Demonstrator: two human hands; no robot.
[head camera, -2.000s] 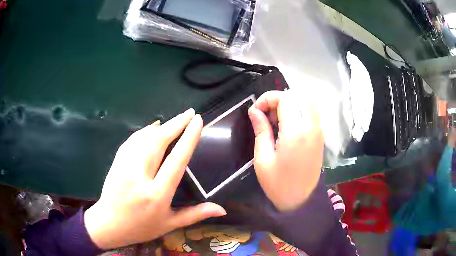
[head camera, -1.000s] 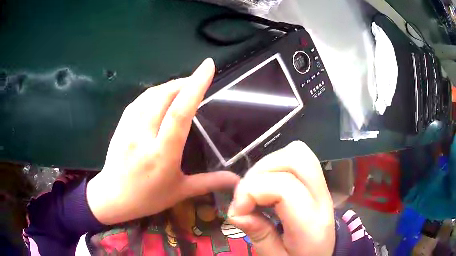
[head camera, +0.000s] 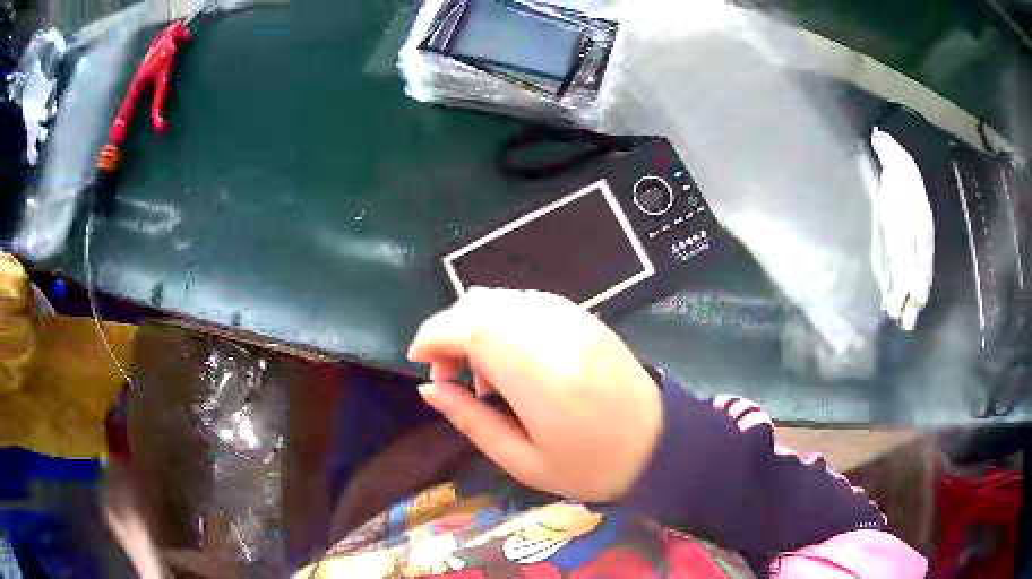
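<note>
A black portable video speaker lies flat and slanted on the green bench, its dark screen in a white frame, its round dial and strap loop at the upper right end. My right hand is over its lower front edge, palm down, with curled fingers and the thumb close to the index finger. No object shows between the fingertips; clear film there would be hard to see. I do not see my left hand. A blurred pale shape at the lower left edge cannot be made out.
Plastic-wrapped lenses lie behind the speaker. A milky plastic sheet and a white glove lie right, beside black units. A red air blow gun lies left. Crumpled clear film is below the bench edge.
My left hand has left the speaker and the picture. My right hand has moved to the speaker's near left. The view has shifted, showing the red blow gun and the scrap film.
</note>
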